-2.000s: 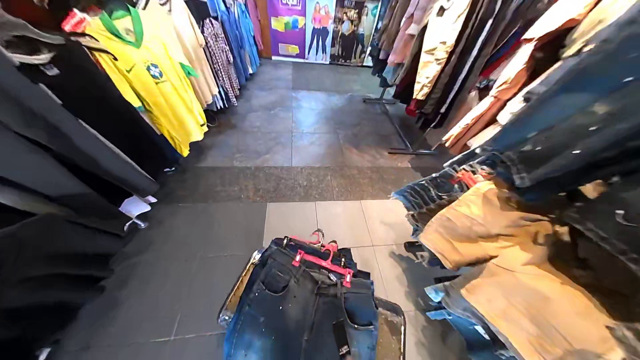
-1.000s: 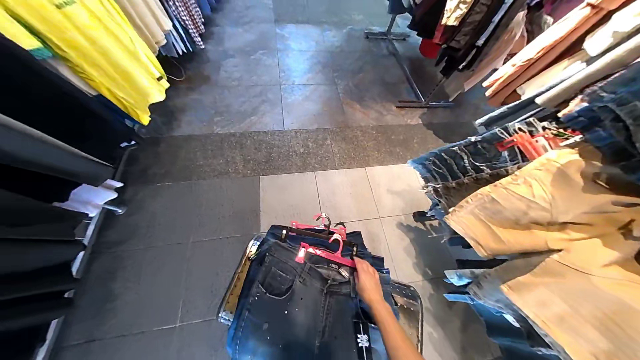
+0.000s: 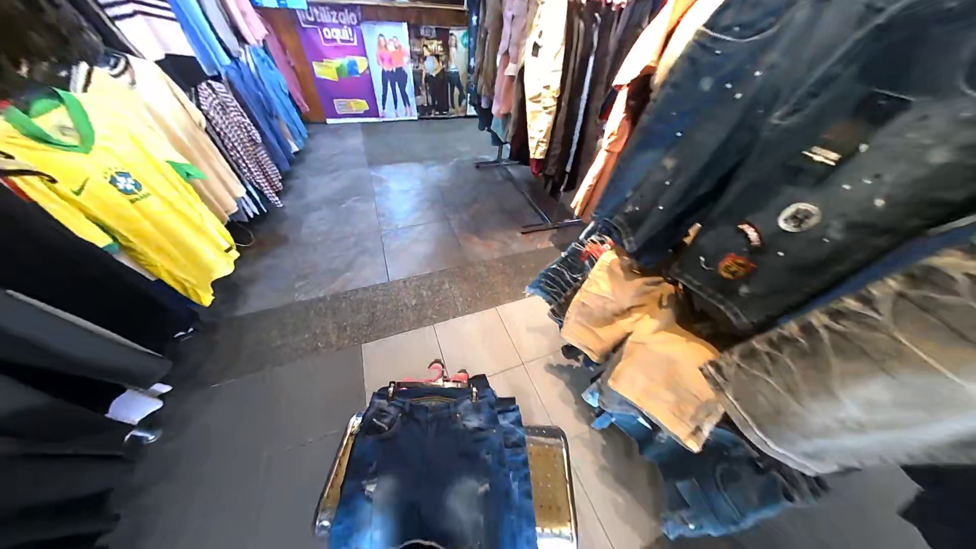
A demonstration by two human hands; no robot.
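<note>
Neither my left hand nor my right hand is in view. Blue denim jeans [image 3: 427,465] lie stacked on a metal-framed seat [image 3: 550,480] at the bottom centre. A pink clip hanger [image 3: 438,375] shows at their waistband, its hook pointing up. Large dark denim garments [image 3: 755,145] with pale specks and patches hang at the upper right; what holds them is not visible. Below them are tan shorts [image 3: 637,343], and a faded grey denim garment [image 3: 862,374] reaches in from the right edge.
A yellow football shirt [image 3: 141,183] and dark trousers [image 3: 69,297] hang along the left. Farther off, a rack's metal foot [image 3: 545,226] stands on the floor beneath hanging clothes at right. Posters [image 3: 390,69] are at the back. Tiled floor [image 3: 305,252] runs between the racks.
The hand that held the pink hanger a second ago is out of view. The speckled dark denim piece is gone from the top of the stack; bluer jeans show there. The view has tilted up.
</note>
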